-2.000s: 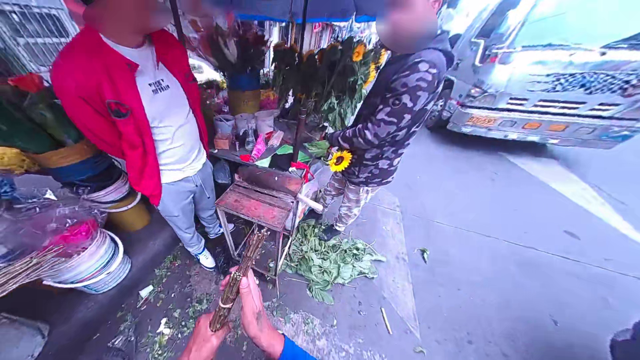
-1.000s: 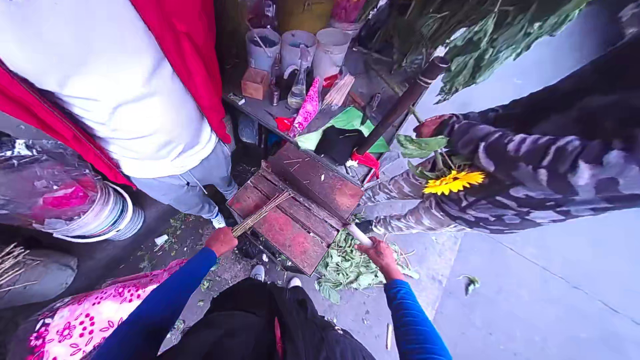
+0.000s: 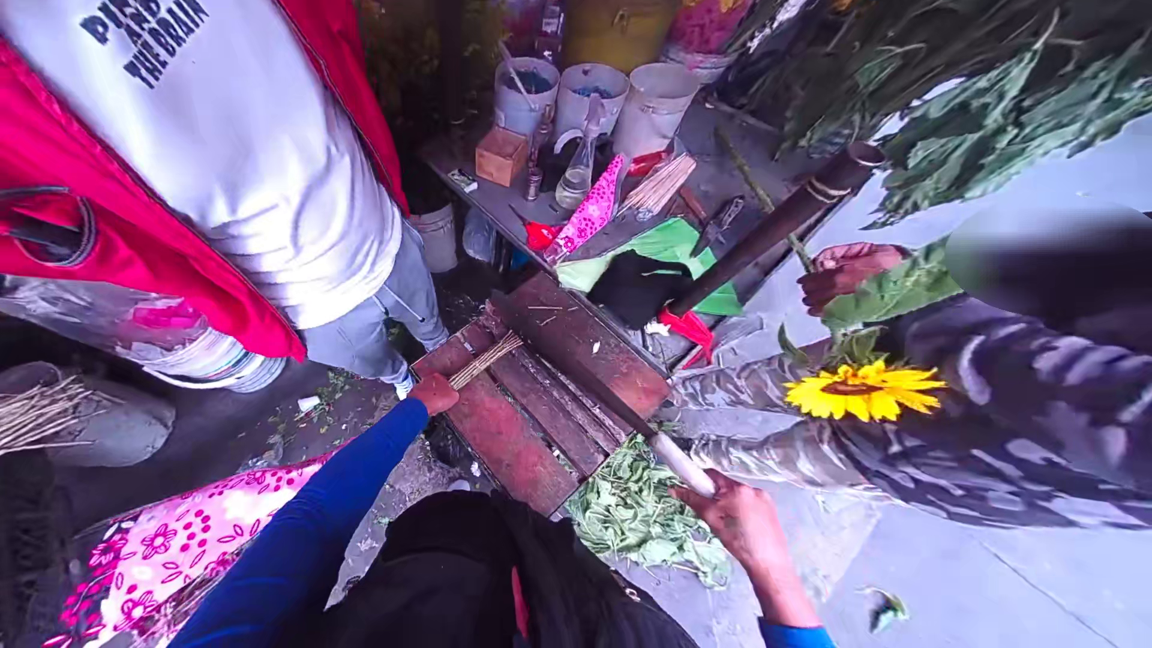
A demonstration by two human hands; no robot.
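My left hand [image 3: 435, 394] is closed around a bundle of thin brown stems [image 3: 486, 360], whose far end lies on a worn red wooden stand [image 3: 513, 432]. With my right hand [image 3: 727, 506] I grip the pale handle of a long dark blade [image 3: 576, 373]. The blade slants across the stand, over the stems' far end, its tip toward the back left. Whether its edge touches the stems I cannot tell.
Behind the stand, a table [image 3: 504, 216] holds white buckets [image 3: 655, 108], a glass bottle [image 3: 579, 171], sticks and a knife. A person in red stands left; another at right holds a sunflower [image 3: 864, 391]. Cut leaves [image 3: 639, 513] lie on the ground beside a dark pole [image 3: 774, 234].
Two seconds ago both my hands were at the stem bundle; now my left holds it on the stand and my right holds the blade's handle. The view has tilted down and closer.
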